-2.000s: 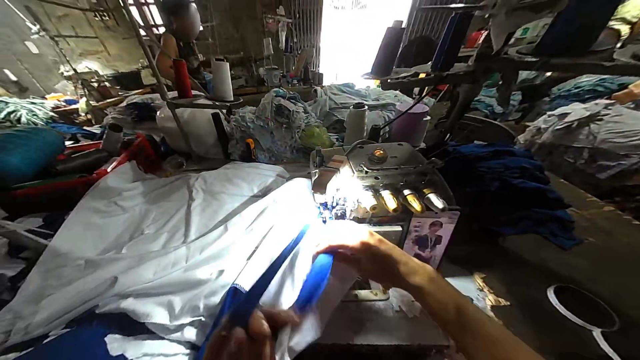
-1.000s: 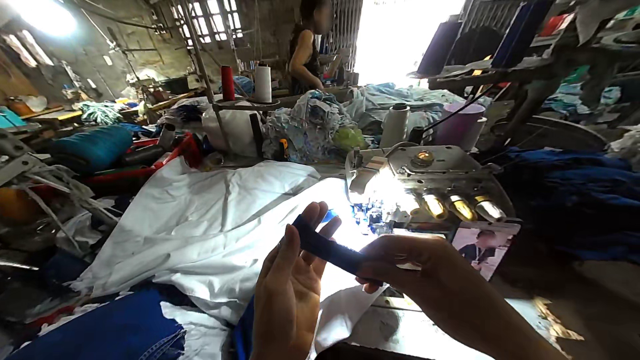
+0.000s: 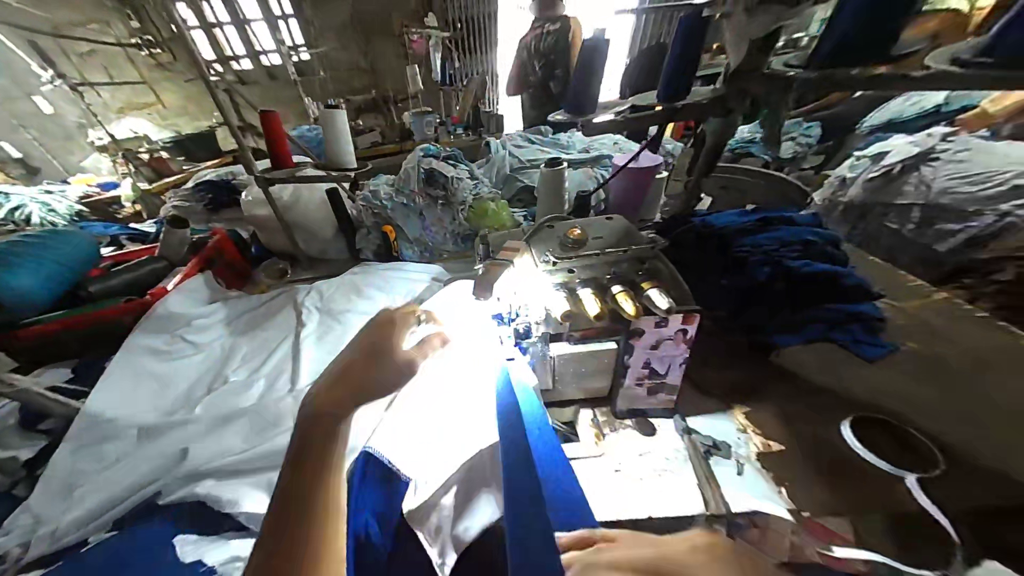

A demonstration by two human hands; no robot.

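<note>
My left hand point(image 3: 392, 356) lies on the white fabric point(image 3: 232, 360), left of the brightly lit needle area of an overlock sewing machine point(image 3: 596, 256); its fingers are slightly bent, with nothing clearly gripped. From the presser foot area a folded blue fabric strip point(image 3: 528, 456) runs down toward me. At the bottom edge, my right hand point(image 3: 640, 552) touches the strip's right edge, and its fingertips seem to hold it; the frame cuts off part of this hand. Below the white fabric shows a blue piece point(image 3: 376, 500) with a stitched edge. Glare hides the needle.
A phone-like screen point(image 3: 656, 364) leans against the machine's front. Thread cones, one red point(image 3: 275, 140) and one white point(image 3: 338, 138), stand behind. Dark blue cloth point(image 3: 784, 272) is heaped at right, a red crate point(image 3: 216, 260) is at left, and a person point(image 3: 546, 64) stands in the background.
Both hands were together on the dark blue strip a second ago; now they are apart, left on the white fabric, right low on the strip. The strip now extends from the machine. The background person has moved.
</note>
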